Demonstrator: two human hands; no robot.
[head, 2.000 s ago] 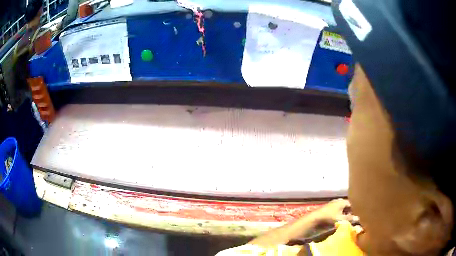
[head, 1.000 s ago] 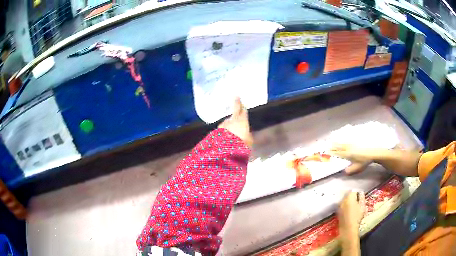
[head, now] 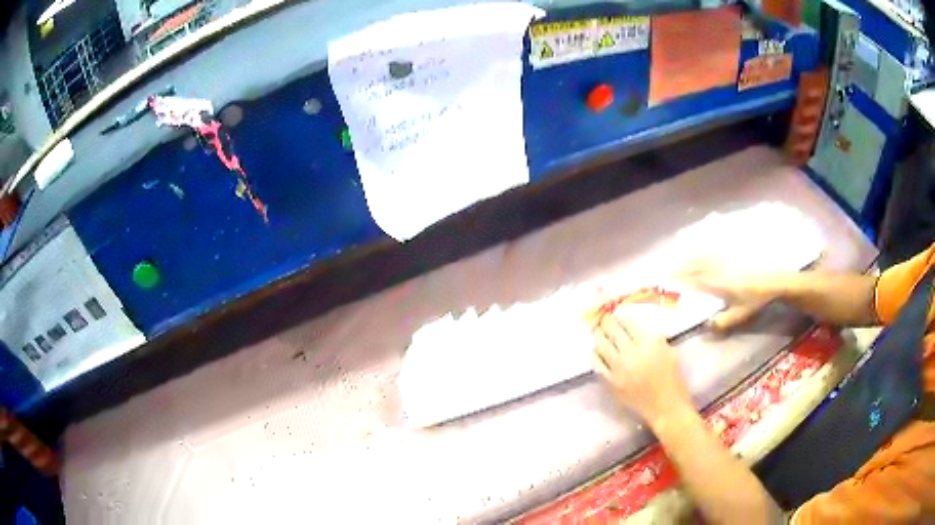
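Neither of my hands is in view. A white sheet or stack with a jagged back edge (head: 492,359) lies along the press board (head: 338,379). Small orange-red pieces (head: 641,297) lie on it near its middle. Another person's two bare hands are on it: one hand (head: 631,359) has its fingertips at the red pieces, the other (head: 733,297) lies flat just right of them. Strong glare hides the detail of the white material.
The blue press beam (head: 277,195) spans behind the board, with a hanging handwritten sheet (head: 436,123), a red button (head: 600,97) and a green button (head: 146,274). The person's orange sleeve (head: 907,287) is at the right. A worn red strip (head: 779,379) edges the board's front.
My hand in a red dotted sleeve, pointing at the hanging paper a second ago, has left the picture. The other person's nearer hand has moved onto the red pieces. The view has shifted slightly.
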